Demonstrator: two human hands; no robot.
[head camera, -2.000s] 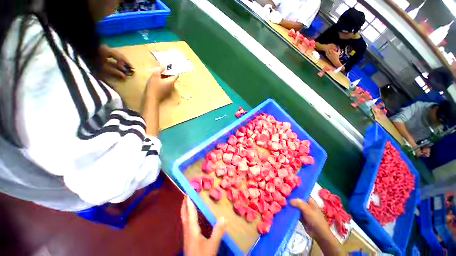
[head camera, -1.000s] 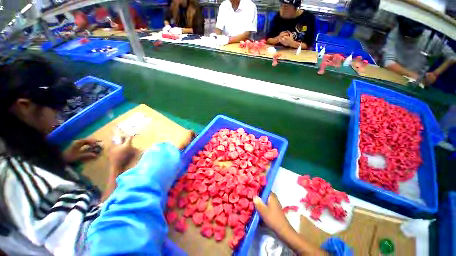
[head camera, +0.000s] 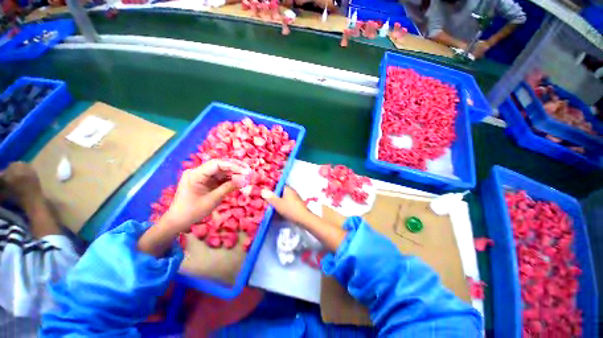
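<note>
The left blue tray (head camera: 272, 191) holds many pink-red cup-shaped parts (head camera: 228, 218) on a tan liner. My left hand (head camera: 198, 191) is over the tray, thumb and fingers pinched on what looks like one pink-red part (head camera: 246, 179). My right hand (head camera: 291, 204) reaches across the tray's right rim, fingertips close to that part; whether it holds anything is unclear. A heap of small pink-red parts (head camera: 344, 185) lies on the white sheet (head camera: 266, 267) to the right. A green dish (head camera: 414, 224) sits on the cardboard (head camera: 377, 228).
The far blue tray (head camera: 423, 177) and right blue tray (head camera: 506, 264) hold pink-red parts. A crumpled clear-white wad (head camera: 287, 244) lies by the left tray. At left are a person's arm (head camera: 40, 214), cardboard (head camera: 125, 152) and a white bottle (head camera: 64, 169). The green belt (head camera: 218, 72) runs behind.
The view has turned right and down. The left tray rests lower left in view. My left hand has come over the parts, and my right hand has moved inward across the rim.
</note>
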